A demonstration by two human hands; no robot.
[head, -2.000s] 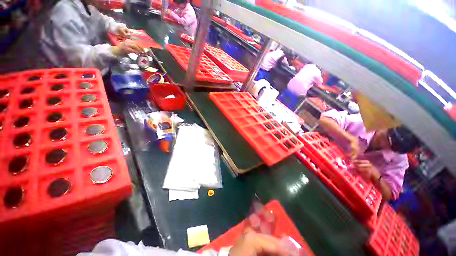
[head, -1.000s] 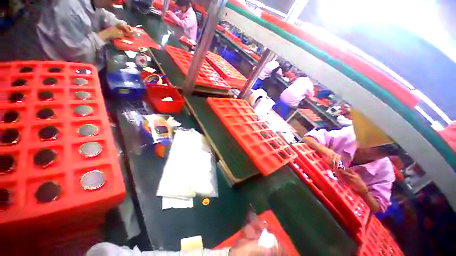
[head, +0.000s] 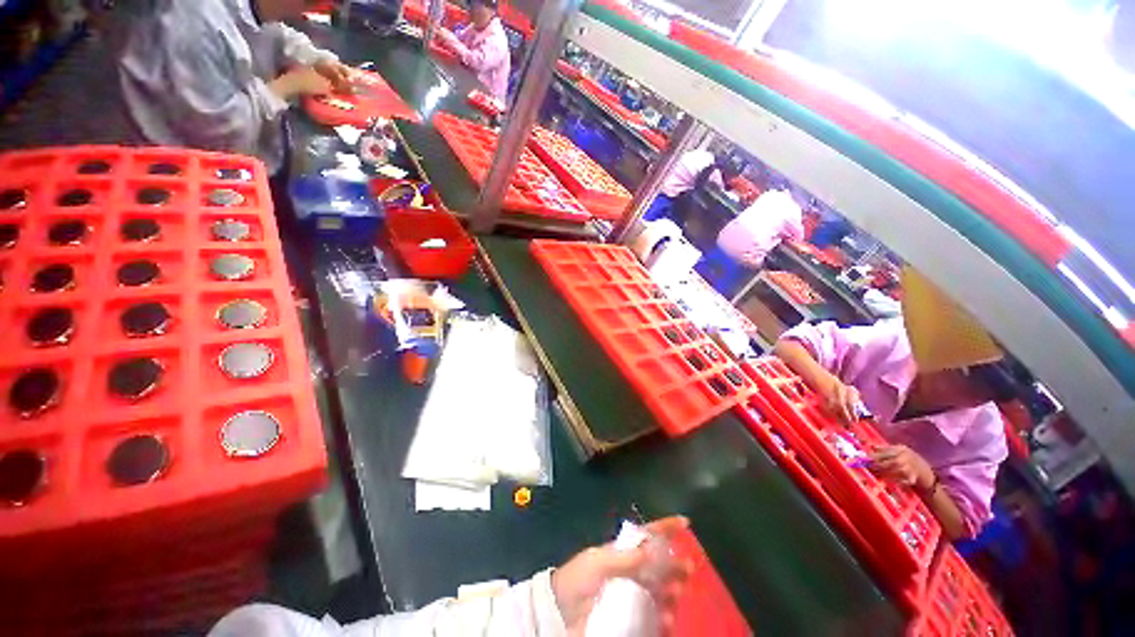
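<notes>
My left hand (head: pixel 588 585) is at the bottom edge in a white sleeve, partly cut off and blurred. Its fingers are closed on a pale, glossy piece that looks like clear film (head: pixel 660 562), over the red mat (head: pixel 709 595). A bright white shape (head: pixel 622 612) lies against the hand; glare hides what it is. A small white bit shows above the fingertips. No scissors can be made out. My right hand cannot be made out in the picture.
Stacked red trays (head: pixel 268 467) with round parts stand at left. Clear bags with white contents (head: pixel 479 404), a small orange ring (head: pixel 523 495) and a red bin (head: pixel 429 243) lie ahead. A red tray (head: pixel 647 336) sits beyond. People work at left and right.
The view has shifted slightly. My left hand shows more of its back and sleeve, and the white shape now lies lower against it. The yellow note has mostly slipped behind the sleeve.
</notes>
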